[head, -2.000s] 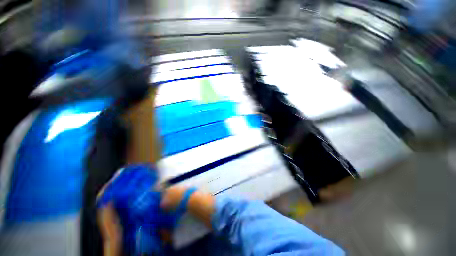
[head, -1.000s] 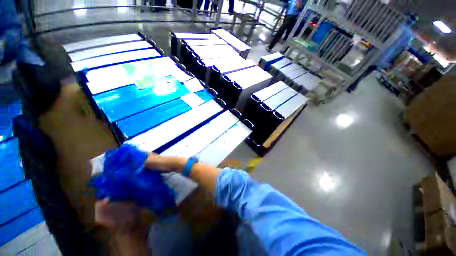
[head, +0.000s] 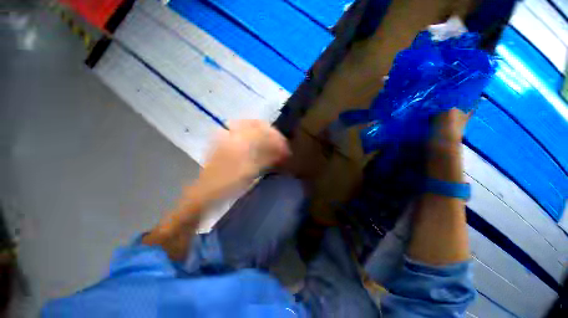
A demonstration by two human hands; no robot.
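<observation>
My right hand, with a blue band on its wrist, grips a large crumpled ball of blue film above the gap between two stacks. My left hand is blurred, with fingers curled, at the inner edge of the left stack of light-grey cases. Whether it holds anything is hidden by blur. Flat blue film covers cases farther up that stack. A small blue film scrap lies on a bare case. The right stack has blue-covered cases and bare grey ones.
Brown cardboard shows in the gap between the stacks, with dark case ends along both sides. Grey floor lies left of the left stack. Red material and yellow-black tape are at the upper left. My legs show below.
The view has swung left from the right stack and aisle to the left stack. My left hand has moved onto the left stack's edge. My right hand still holds the film ball, now at right.
</observation>
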